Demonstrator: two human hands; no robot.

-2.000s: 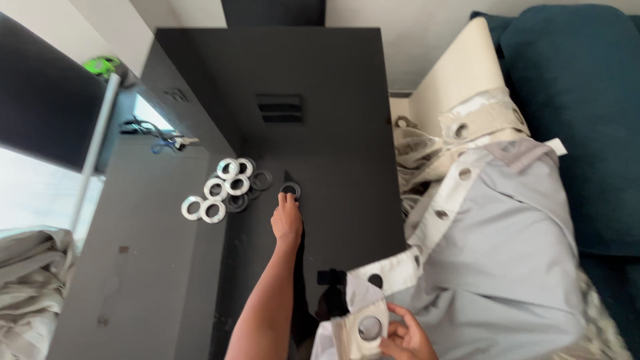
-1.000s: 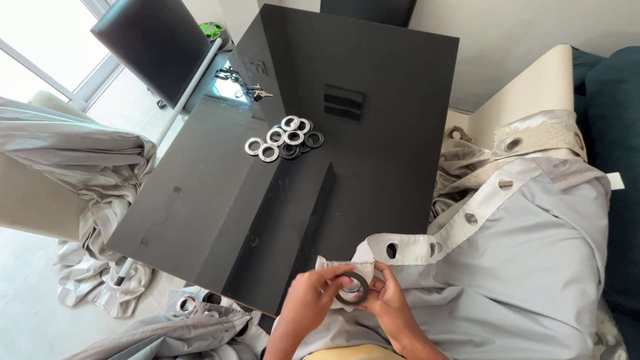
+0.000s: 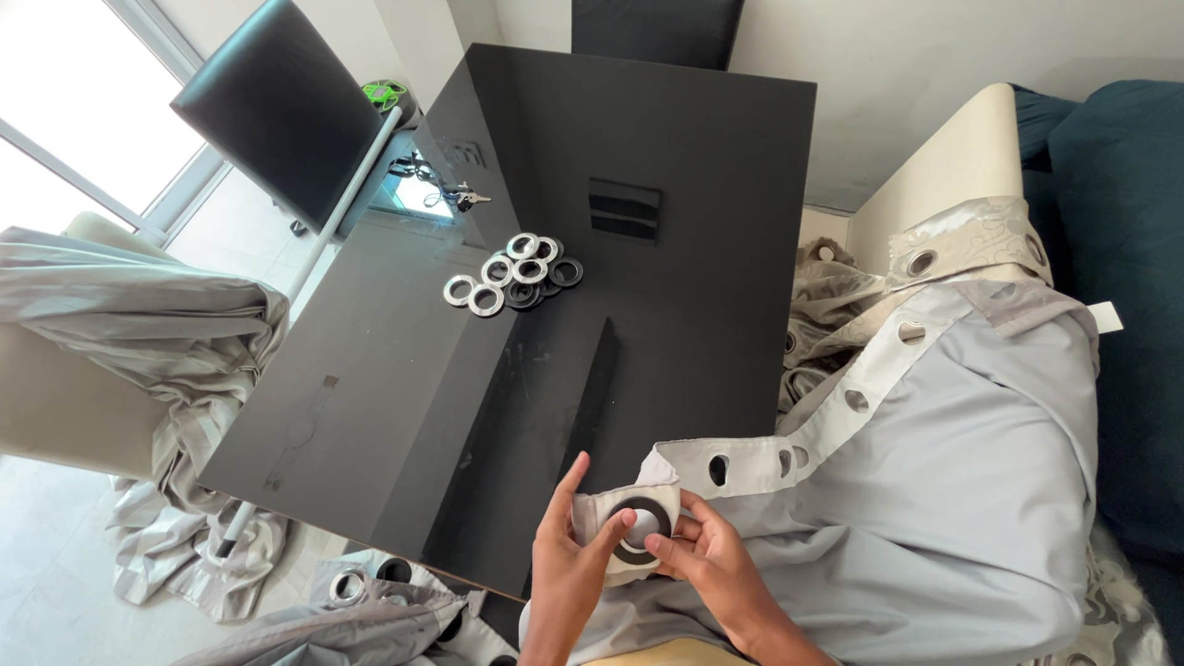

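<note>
My left hand (image 3: 578, 555) and my right hand (image 3: 717, 564) both grip the end of a grey curtain's white heading band (image 3: 768, 462) at the table's near edge. A dark eyelet ring (image 3: 640, 555) lies against the band around one of its holes, with my left thumb and right fingers pressing on it. Several open holes run along the band up to the right, where the grey curtain (image 3: 934, 518) is spread out. Silver and black eyelet rings (image 3: 530, 270) lie in an overlapping cluster on the glossy black table (image 3: 703, 305).
Keys (image 3: 470, 197) and a dark cord lie by the table's far left edge. A black chair (image 3: 287, 111) stands beyond. Other curtains hang over a beige chair (image 3: 74, 398) at left, lie low at the near left (image 3: 370, 629), and cover a cream chair (image 3: 953, 166) at right.
My left hand has brought a ring from the table to the heading band, where both hands now hold it. Since the middle frame, my left index finger has lifted away. The view has shifted.
</note>
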